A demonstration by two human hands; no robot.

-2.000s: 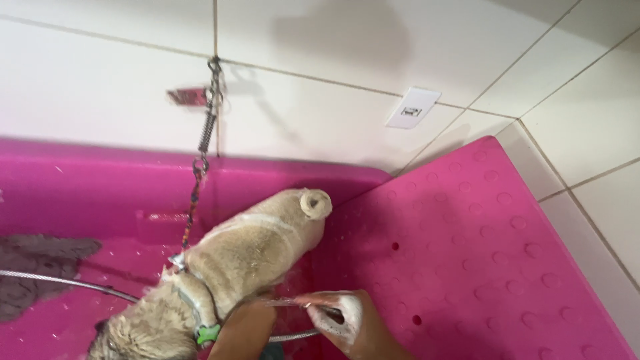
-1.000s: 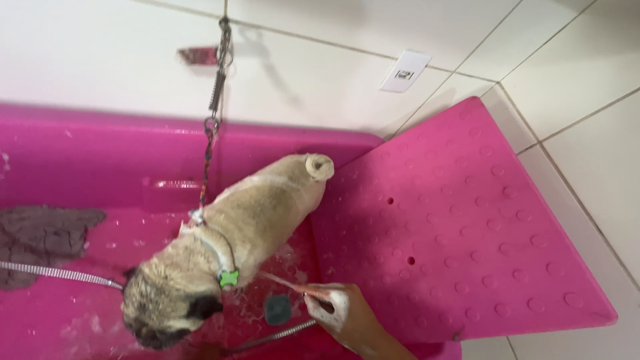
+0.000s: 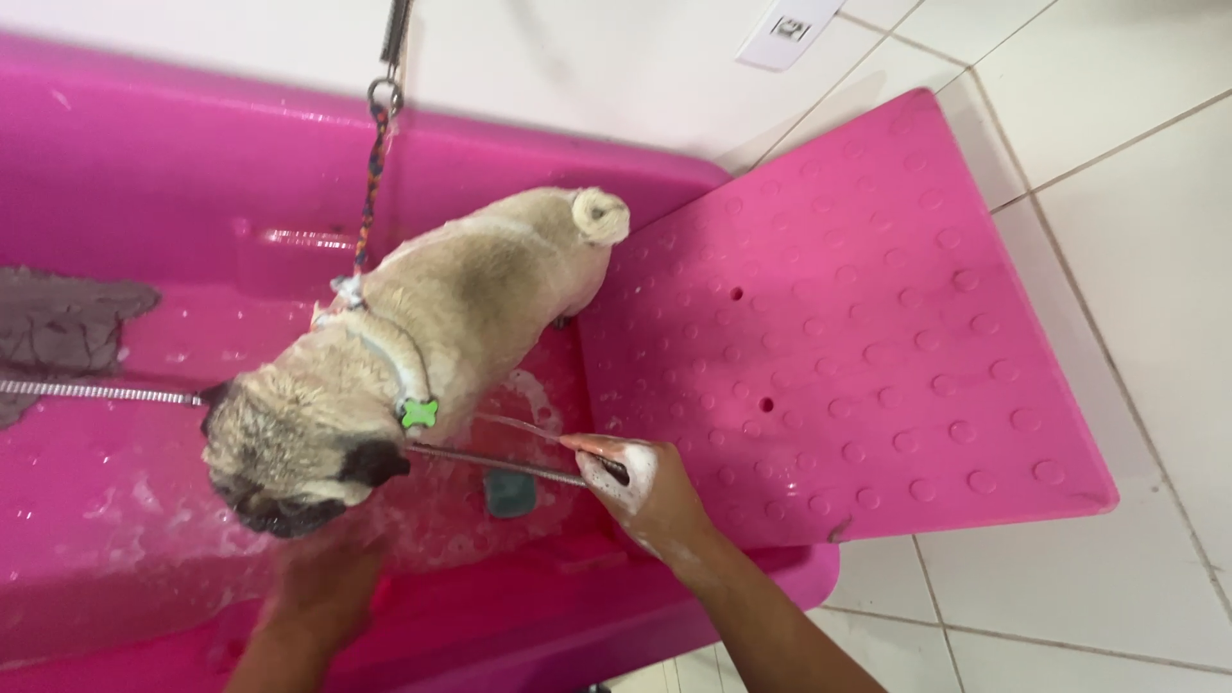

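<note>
A wet pug [image 3: 462, 308] stands in a pink tub, its curled tail toward the ramp and its dark face low at the left. Round its neck is a collar with a green bone-shaped tag [image 3: 420, 413], joined to a braided tether [image 3: 370, 197]. My right hand [image 3: 624, 472], with suds on it, is closed round the end of a metal shower hose [image 3: 500, 464]; a thin stream of water runs from it toward the dog. Blurred by motion, my left hand [image 3: 327, 568] is below the dog's muzzle; its fingers are unclear, and I cannot tell whether it touches the dog.
A teal block-like thing [image 3: 510, 493] lies on the wet tub floor near my right hand. The pink studded panel [image 3: 828, 385] slopes at the right. A grey cloth [image 3: 67, 322] lies at the left. The tub's back rim [image 3: 539, 144] runs along a tiled wall with a white socket plate [image 3: 787, 34].
My left hand has moved from beside the dog's neck, where it was two seconds ago, to below its muzzle. The dog's head and the teal thing have come into fuller view as the view shifted.
</note>
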